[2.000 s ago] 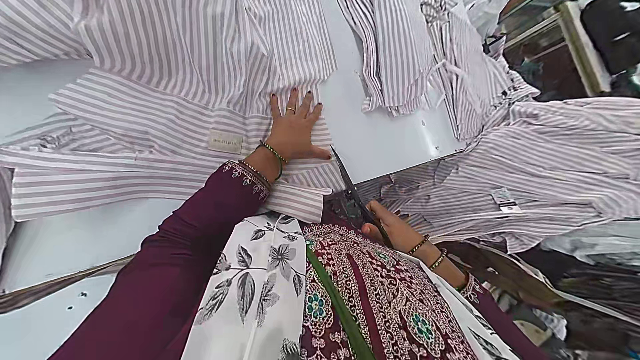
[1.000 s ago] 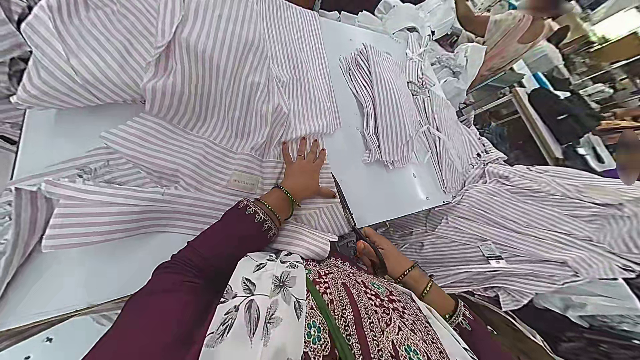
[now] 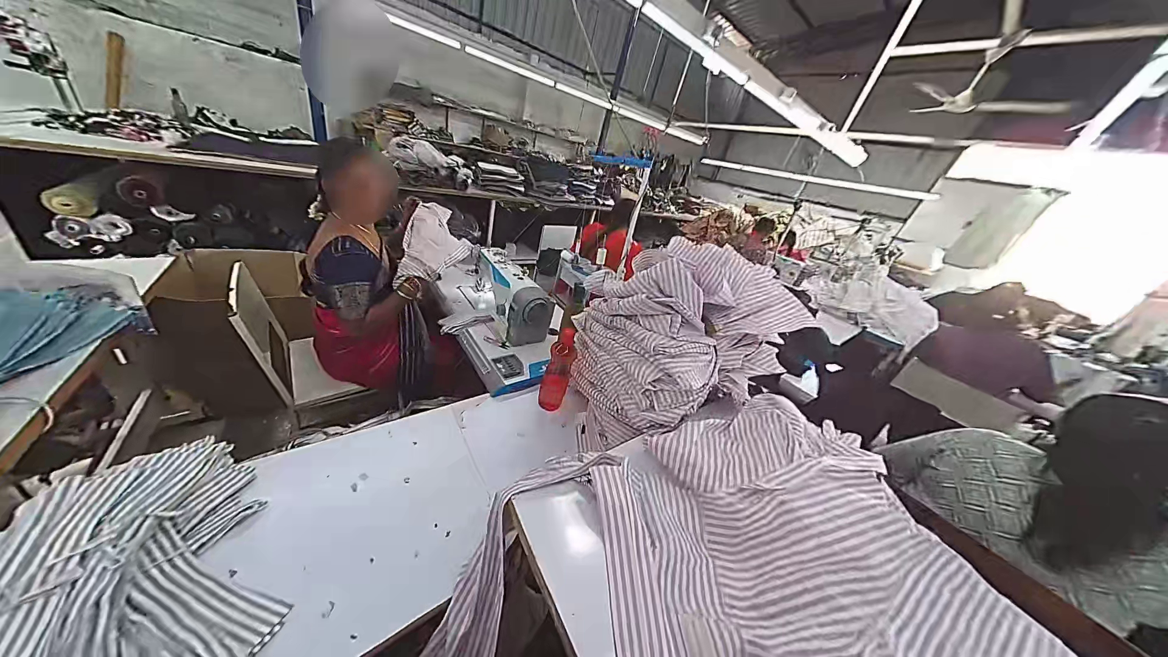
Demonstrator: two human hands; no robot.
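Observation:
Neither of my hands shows in the head view. A striped garment [image 3: 785,538] lies spread over the white table at the lower right, one strip of it hanging over the table edge. Behind it rises a large heap of striped garments [image 3: 639,356]. Grey-and-white striped pieces [image 3: 137,557] lie on the white table [image 3: 365,502] at the lower left. The scissors are out of view.
A person [image 3: 351,283] sits at a sewing machine [image 3: 516,297] beyond the table. A red bottle [image 3: 556,372] stands by the heap. A wooden chair [image 3: 274,347] is at the left, and small scraps dot the table.
The view has swung up and away to the room. My left hand, earlier flat on the striped cloth, and my right hand, earlier holding scissors, are both out of view.

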